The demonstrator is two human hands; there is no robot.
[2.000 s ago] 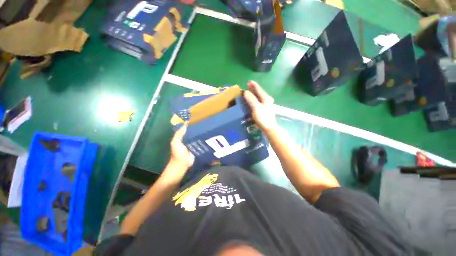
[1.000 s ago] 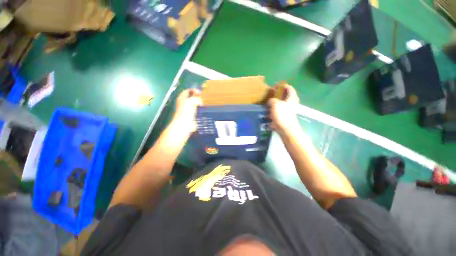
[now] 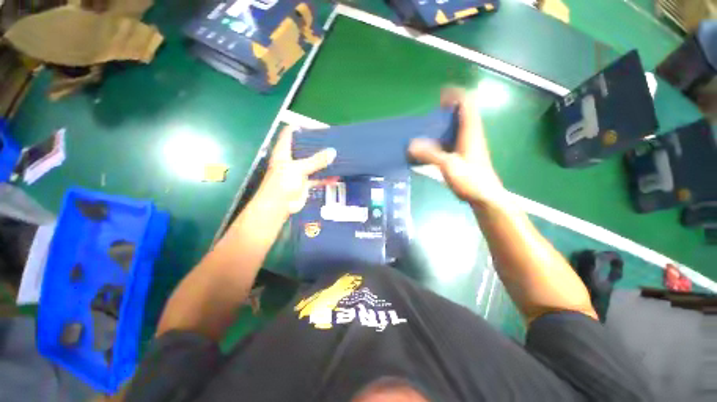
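Observation:
A dark navy carton (image 3: 369, 145) is held between my two hands above the near edge of the green belt, blurred by motion, its plain narrow side facing up. My left hand (image 3: 297, 173) grips its left end, with the thumb on top. My right hand (image 3: 464, 161) grips its right end, with fingers round the far corner and the thumb in front. Flat navy carton blanks (image 3: 350, 216) with a white product picture lie between the held carton and my body.
The green belt (image 3: 377, 74) has upright cartons (image 3: 601, 114) at right. A bundle of unfolded cartons (image 3: 248, 35) lies upper left, torn brown cardboard (image 3: 79, 35) beyond. A blue bin (image 3: 51, 275) with dark pieces stands left. A black object (image 3: 601, 275) and red item (image 3: 675, 278) lie right.
The tan open flaps no longer show; the held carton has turned so a plain navy side faces up. It has moved away from my body, uncovering flat printed blanks. Belt cartons have shifted in view.

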